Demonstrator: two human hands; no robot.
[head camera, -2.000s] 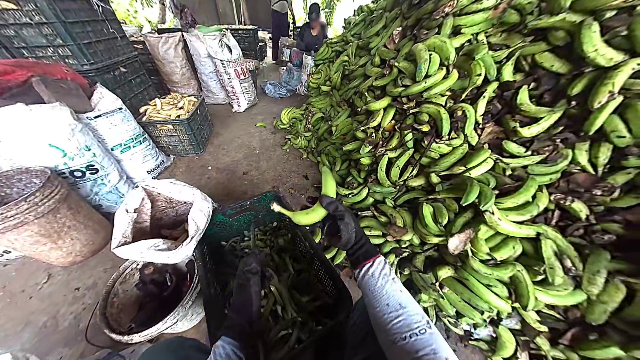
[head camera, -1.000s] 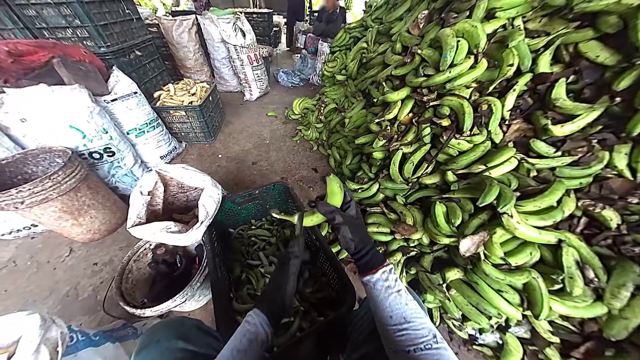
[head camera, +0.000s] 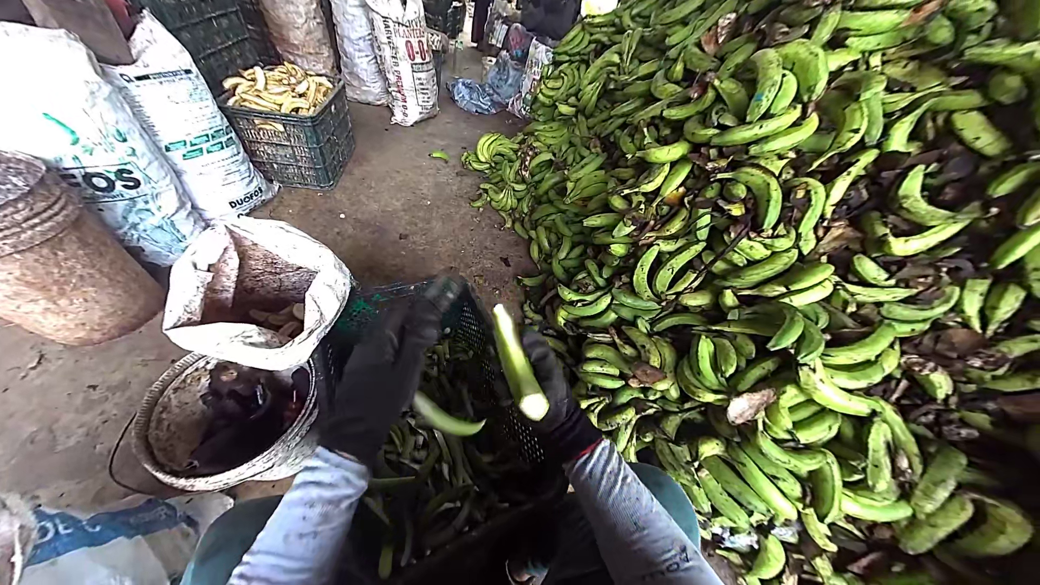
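Observation:
My right hand (head camera: 552, 390), in a black glove, holds a partly peeled green plantain (head camera: 517, 366) upright, its pale cut end facing me. Left of it, my left hand (head camera: 394, 357), also gloved in black, is blurred over the crate; whether it grips a tool cannot be told. A strip of green peel (head camera: 447, 416) is blurred below the hands, above the dark plastic crate (head camera: 479, 325), which holds many peels (head camera: 431, 479). Close by on the right rises a large heap of green plantains (head camera: 780, 276).
An open white sack (head camera: 325, 268) with pale pieces inside and a bucket (head camera: 154, 431) holding dark items stand left of the crate. Further left are a brown bucket (head camera: 81, 276) and full sacks (head camera: 195, 122). A crate of peeled plantains (head camera: 301, 146) sits on the floor behind.
The plantain in my right hand has turned from roughly level to upright, and its pale flesh now shows. A strip of peel now appears loose over the crate.

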